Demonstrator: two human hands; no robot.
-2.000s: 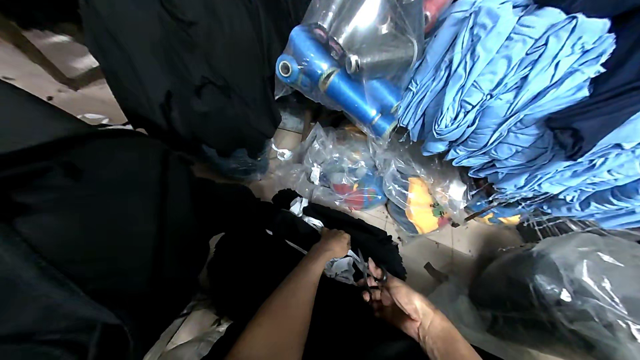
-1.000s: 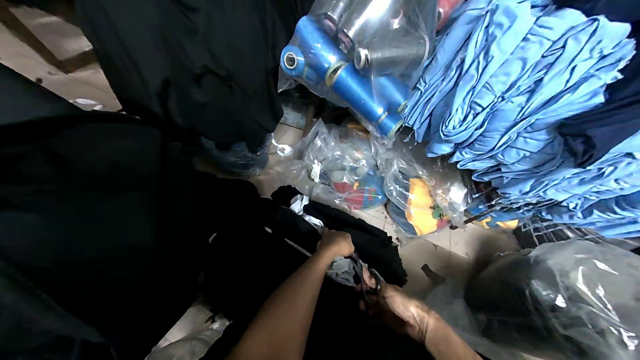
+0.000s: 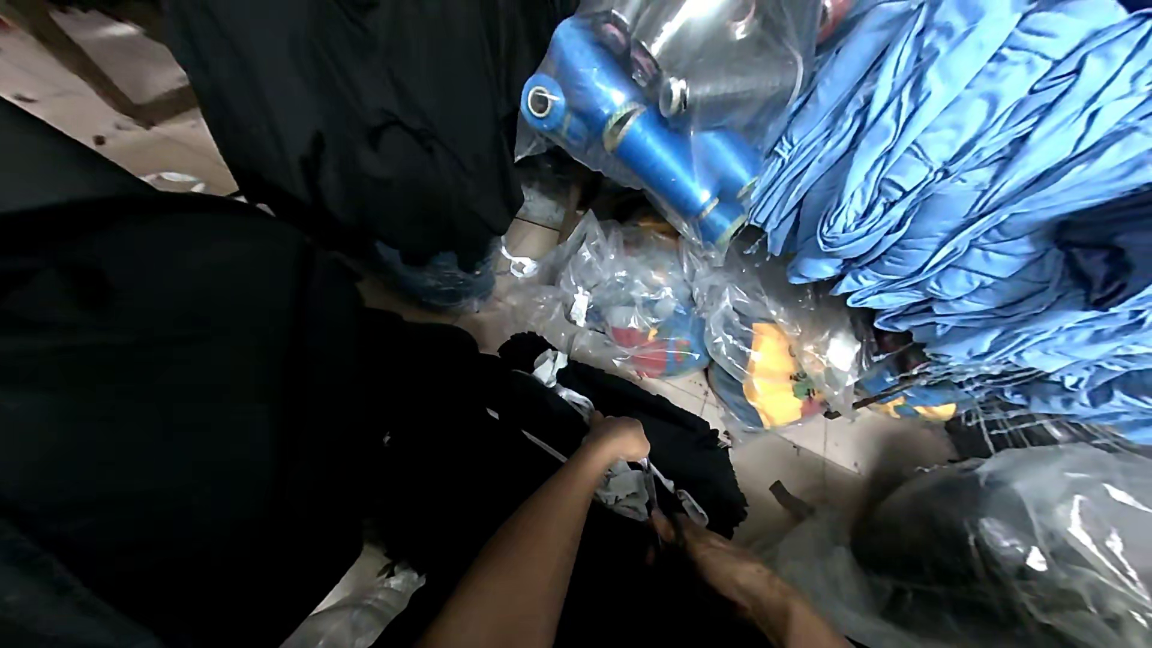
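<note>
My left hand (image 3: pixel 617 439) is closed on a strip of white cloth (image 3: pixel 625 490) that lies along a bundle of black fabric (image 3: pixel 675 441). Just to its right and nearer to me is my right hand (image 3: pixel 688 540), blurred, with scissors (image 3: pixel 650 486) whose blades point toward the left hand and touch the white cloth or lie close beside it. Whether the blades are apart cannot be made out. The black fabric spreads under both forearms and merges with dark cloth at the left.
A clear bag of blue thread cones (image 3: pixel 661 157) stands ahead. Folded light blue fabric (image 3: pixel 972 153) is piled at right, above a plastic-wrapped dark bundle (image 3: pixel 1017 540). Clear plastic bags (image 3: pixel 630 306) lie on the tiled floor. Black cloth (image 3: pixel 360 117) hangs at upper left.
The scissors have shifted and now point up toward my left hand. My left hand stays at nearly the same place on the cloth.
</note>
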